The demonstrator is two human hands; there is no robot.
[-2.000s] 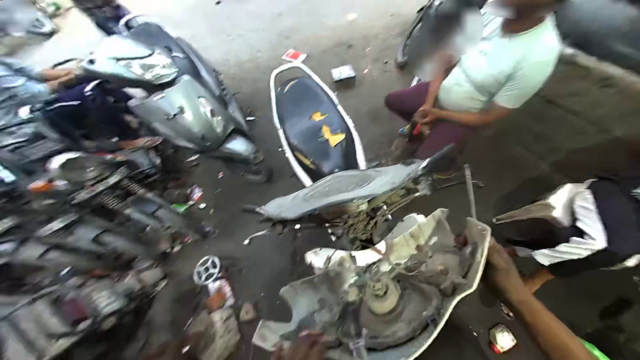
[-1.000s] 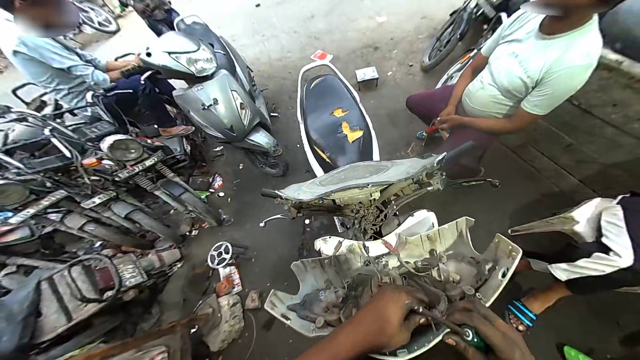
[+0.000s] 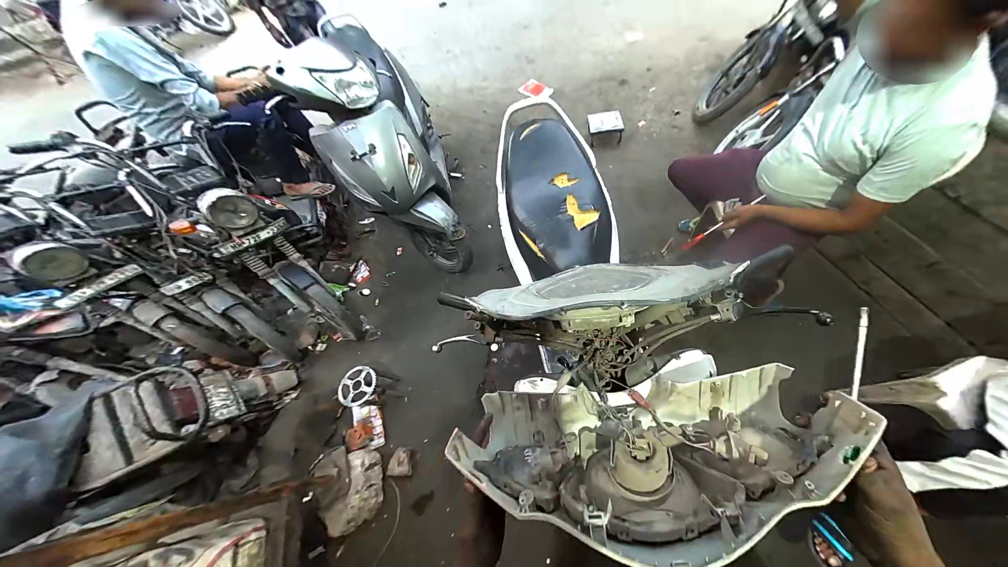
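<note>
A scooter's front headlight cowl (image 3: 661,504), seen from its inner side, is held up at the bottom centre. My left hand (image 3: 482,488) is mostly hidden behind its left edge, and my right hand (image 3: 874,472) grips its right edge. The dark back of the headlamp (image 3: 642,480) sits in the cowl, with wires running up to the scooter's handlebar assembly (image 3: 606,291). Beyond it lies the scooter's torn black seat (image 3: 559,189), yellow foam showing. A metal rod (image 3: 860,354) stands up near the cowl's right corner.
At right a person (image 3: 866,150) sits holding a red-tipped tool; another (image 3: 142,71) sits by a grey scooter (image 3: 378,150). Parked motorcycles (image 3: 228,213) line the left. A chainring (image 3: 357,386) and stones (image 3: 358,488) lie on the ground. A sandalled foot (image 3: 831,539) is at lower right.
A second ago both hands were over the inside of the cowl, the right one with a green-handled tool; now they are at its two side edges. The cowl's inner face is uncovered.
</note>
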